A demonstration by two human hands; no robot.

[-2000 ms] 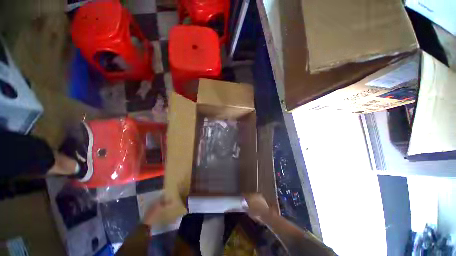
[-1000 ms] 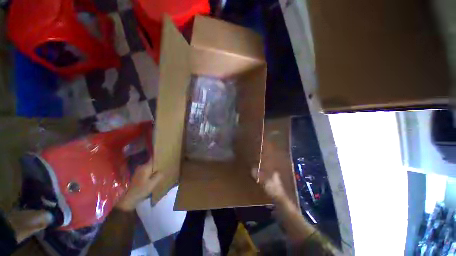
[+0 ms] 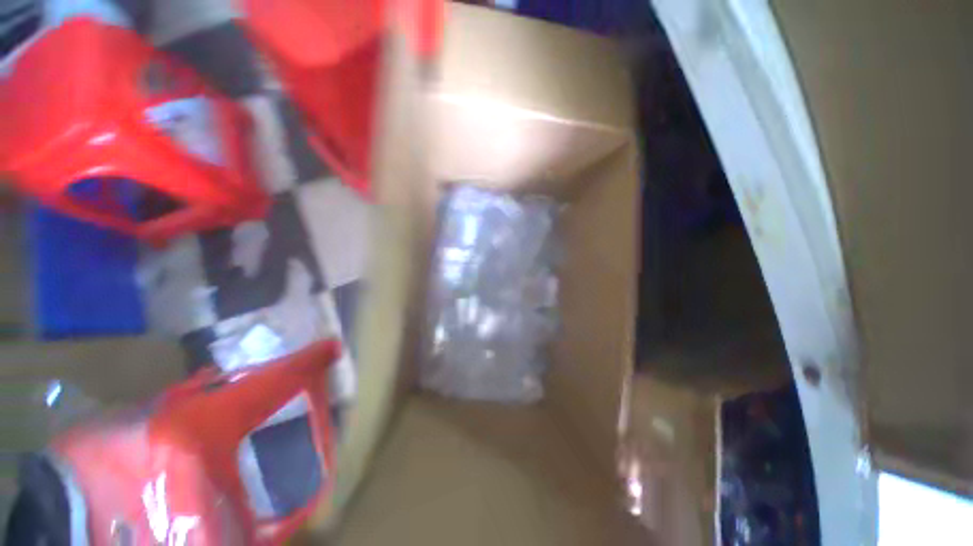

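Note:
An open brown carton [image 3: 485, 469] fills the middle of the view, tilted, with its flaps up. Clear packets [image 3: 496, 299] with pale, shiny contents lie flat on its bottom. The carton's near end is cut off by the lower picture edge. The frame is blurred. Neither my left hand nor my right hand can be made out. A small pinkish bright patch shows beside the carton's lower right wall, too blurred to name.
Red plastic stools [image 3: 80, 117] stand at the upper left. Another red stool [image 3: 197, 427] under clear film lies at the lower left. A blue object [image 3: 85, 272] sits on the checkered floor [image 3: 256, 256]. A white bench edge [image 3: 774, 213] runs down the right, beside brown cardboard [image 3: 907, 213].
The carton looks larger and shifted right and down in the picture. Both hands, earlier at its near left and right sides, no longer show clearly. The bench edge has shifted right.

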